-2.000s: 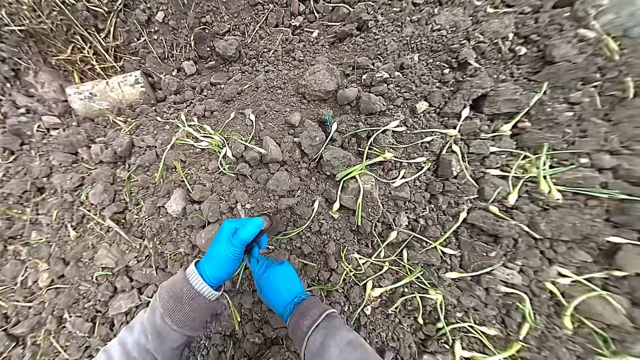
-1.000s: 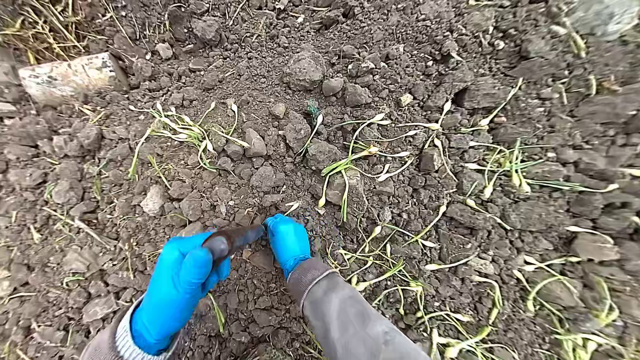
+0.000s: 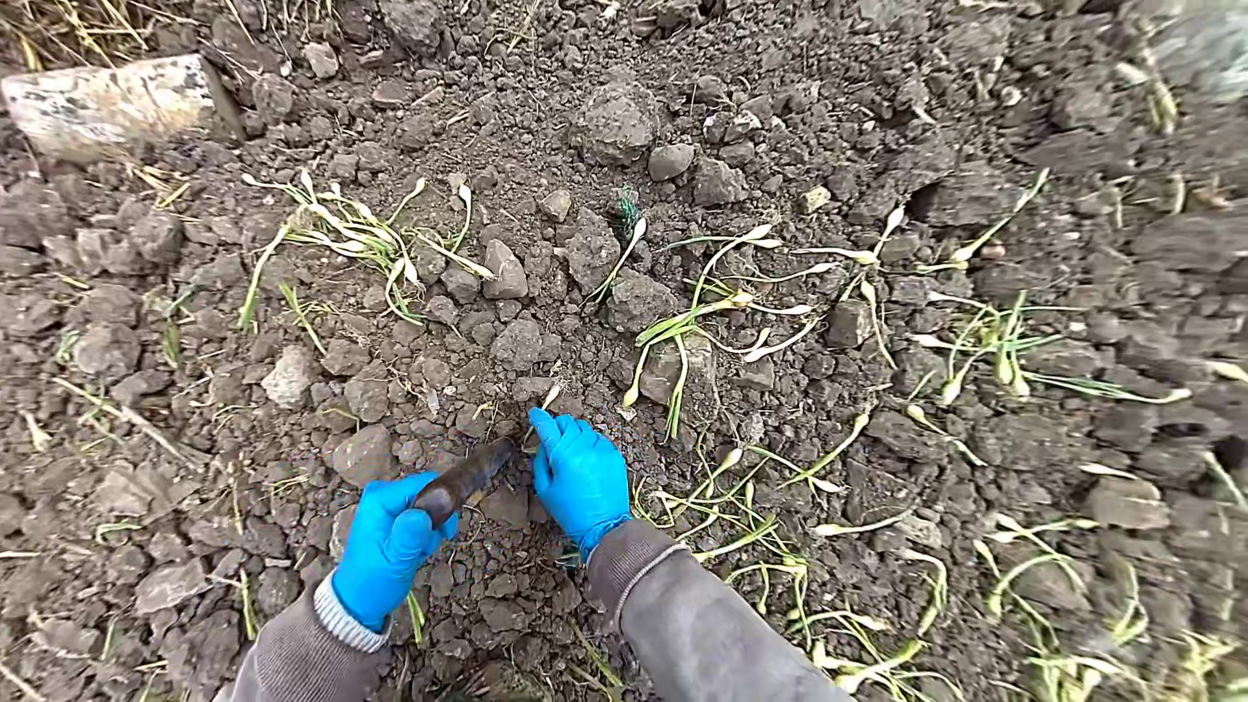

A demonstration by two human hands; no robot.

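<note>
My left hand [image 3: 390,546], in a blue glove, grips a dark, rounded tool handle [image 3: 466,478] at lower centre; its far end meets the soil, and the rest of it cannot be seen. Just to its right, my right hand [image 3: 582,476], gloved in blue too, has its fingers closed at the ground. A pale bulb tip [image 3: 552,396] shows past the fingertips. Small bulb plants with green leaves lie loose on the soil: a bunch [image 3: 361,234] at upper left, a cluster [image 3: 687,322] right of centre, and several more [image 3: 1004,351] farther right.
Rough, cloddy soil with stones surrounds both hands. A pale, stained block [image 3: 117,105] lies at upper left beside dry straw [image 3: 78,29]. Near the middle a small dark-green tuft [image 3: 626,207] stands among clods. More loose plants [image 3: 868,663] lie at lower right.
My hands were close together two seconds ago. My left hand has since turned the dark handle toward the soil; the handle's far end now points down beside my right hand.
</note>
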